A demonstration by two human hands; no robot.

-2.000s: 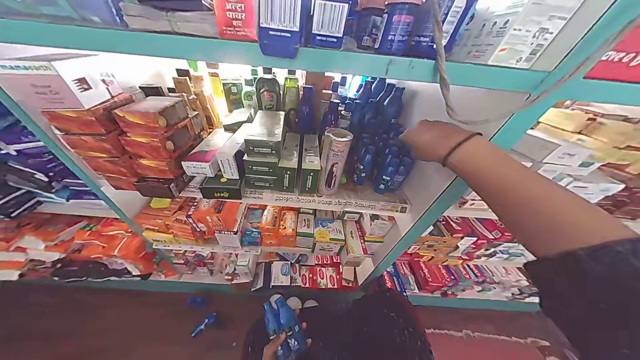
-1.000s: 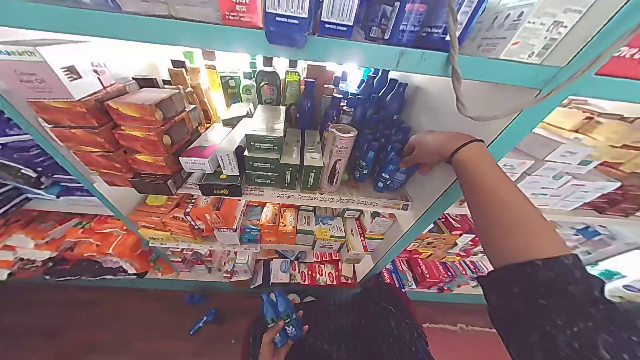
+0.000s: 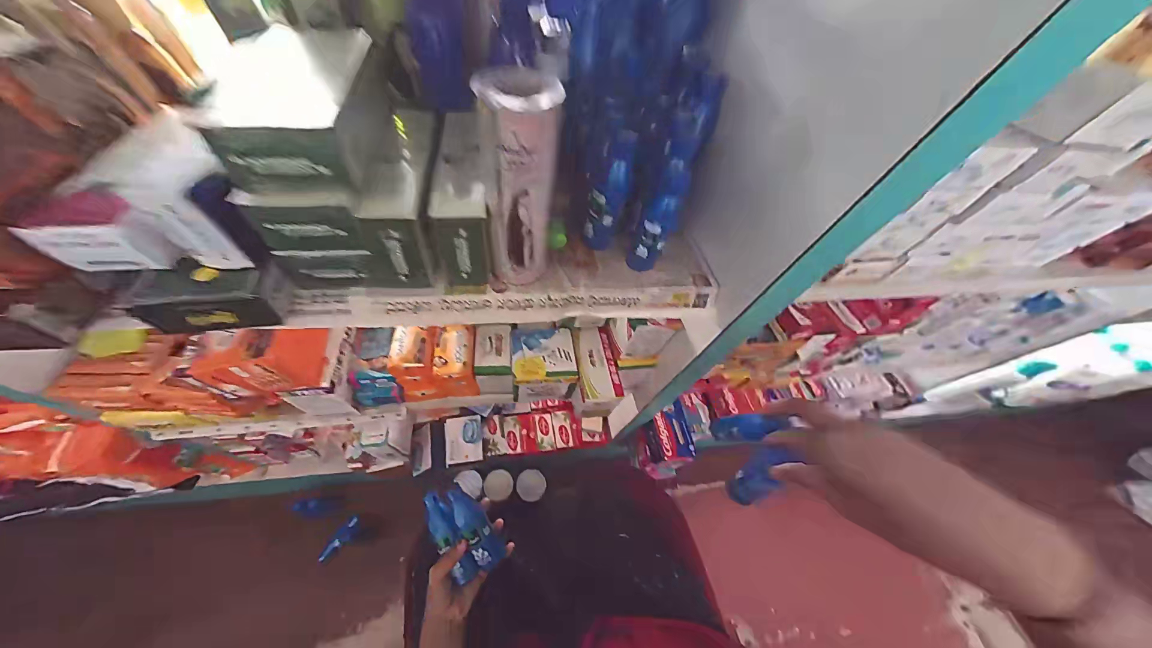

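Observation:
My left hand (image 3: 454, 576) holds two small blue bottles (image 3: 468, 531) above my dark-clothed lap. At the lower right my right hand (image 3: 796, 450), blurred, has blue bottles (image 3: 754, 477) at its fingers; their exact number is unclear. More blue bottles (image 3: 652, 216) stand at the right end of the upper shelf, beside a tall pale pink cylinder (image 3: 520, 180) and dark green boxes (image 3: 301, 225). Two blue items (image 3: 339, 538), seemingly bottles, lie on the floor at the lower left.
A lower shelf holds orange packs (image 3: 261, 360) and small cartons (image 3: 544, 360). Toothpaste cartons (image 3: 668, 434) are stacked right of the teal shelf upright (image 3: 864, 207). Three round pale lids or discs (image 3: 499, 485) are at the shelf's foot, near my left hand.
My right hand has moved down from the blue bottles on the shelf, and blue bottles are now at its fingers. My left hand still holds its two bottles. The view has tilted down and come closer.

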